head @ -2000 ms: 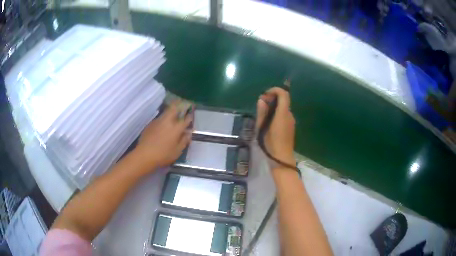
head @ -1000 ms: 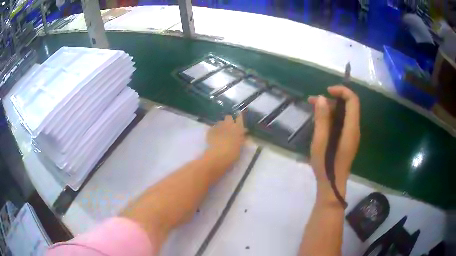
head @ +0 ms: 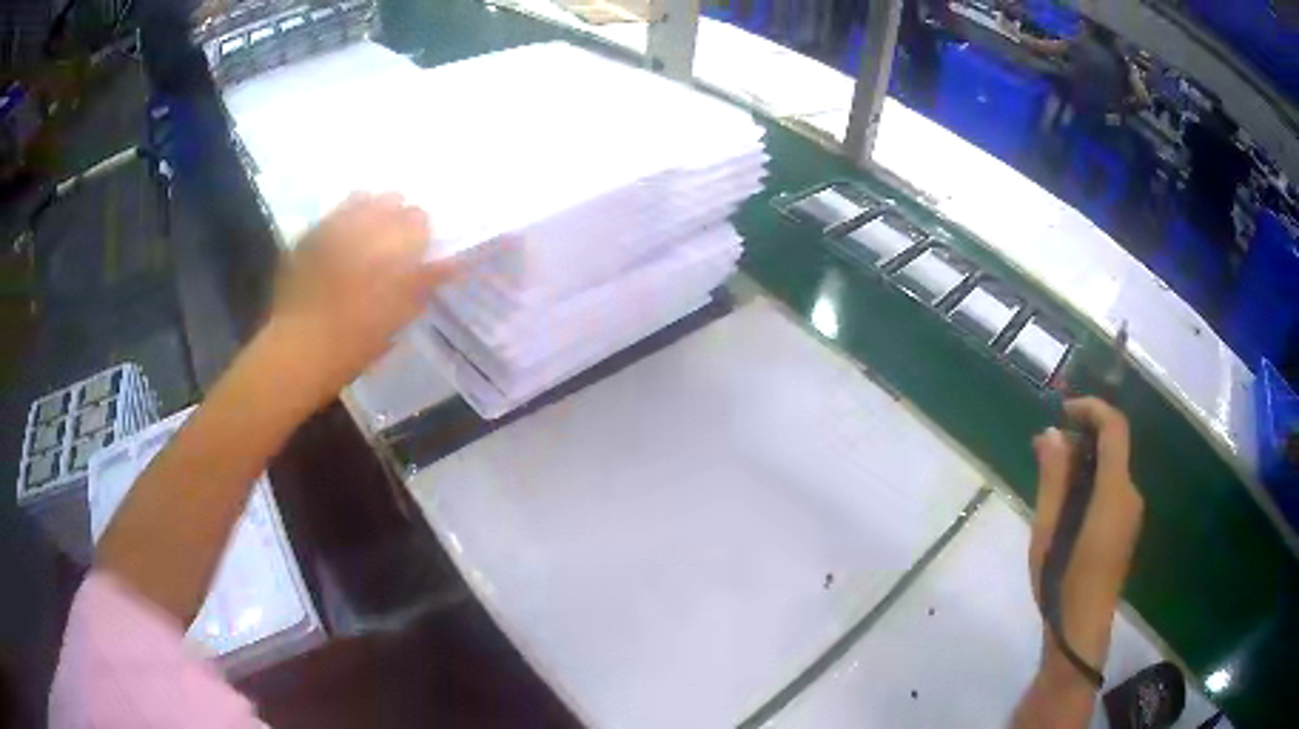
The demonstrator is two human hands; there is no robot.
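A tall stack of thin white blister trays point(head: 598, 185) stands on the white bench point(head: 684, 513). My left hand point(head: 356, 278) is blurred at the near left corner of the stack; whether its fingers hold a tray is not clear. My right hand point(head: 1090, 527) holds the black soldering iron point(head: 1071, 548) upright, its thin tip pointing up and away. A clear blister tray with a row of several black shells with silver-white cells point(head: 933, 274) lies on the green conveyor belt, beyond the bench.
Lower at the left are a stack of white compartmented trays point(head: 89, 427) and a white tray point(head: 264, 584). A black object point(head: 1144, 698) lies at the bottom right. More trays point(head: 292, 32) sit behind the stack. Blue bins point(head: 990, 93) and a person point(head: 1094, 86) are across the belt.
The shell tray has gone from the bench onto the belt. My left hand has left it and moved left to the stack. The view has turned left; my right hand still holds the iron.
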